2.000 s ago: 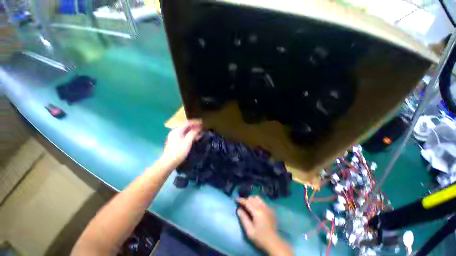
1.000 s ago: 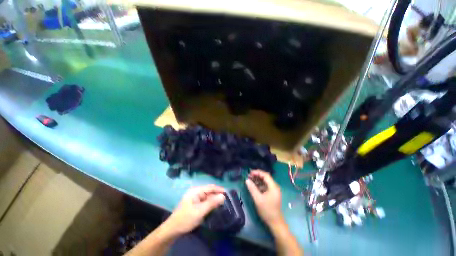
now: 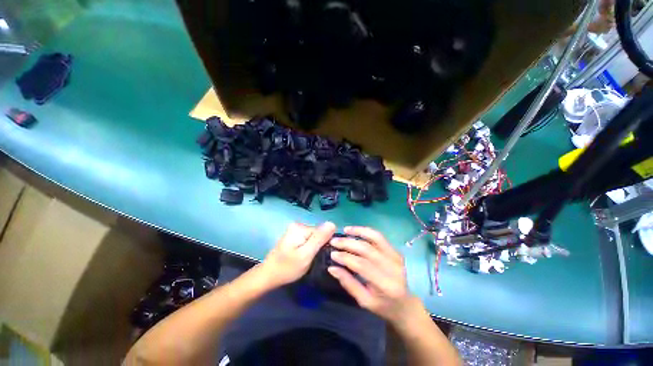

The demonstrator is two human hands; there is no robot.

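My left hand [image 3: 295,251] and my right hand [image 3: 372,268] are together at the bench's front edge, both on a black housing shell [image 3: 326,275]. The fingers cover most of the shell. Whether a small part is under my right fingers is hidden. A heap of small black inserts [image 3: 293,166] lies on the green bench beyond my hands. A tangle of wired connectors [image 3: 458,207] with white blocks and red wires lies to the right of the heap. The black screwdriver [image 3: 530,193] with yellow labels reaches in from the right, over the connectors.
A large bench carton [image 3: 469,118] on its side holds black housings behind the heap. A thin metal rod [image 3: 533,107] slants above the bench. A dark flat piece [image 3: 45,77] and a small red-black item [image 3: 21,117] lie far left. A floor-side carton [image 3: 107,286] with black shells is low left.
My right hand has moved from beside the heap onto the housing shell, next to my left hand. The view has shifted, so the carton and heap sit higher in the picture.
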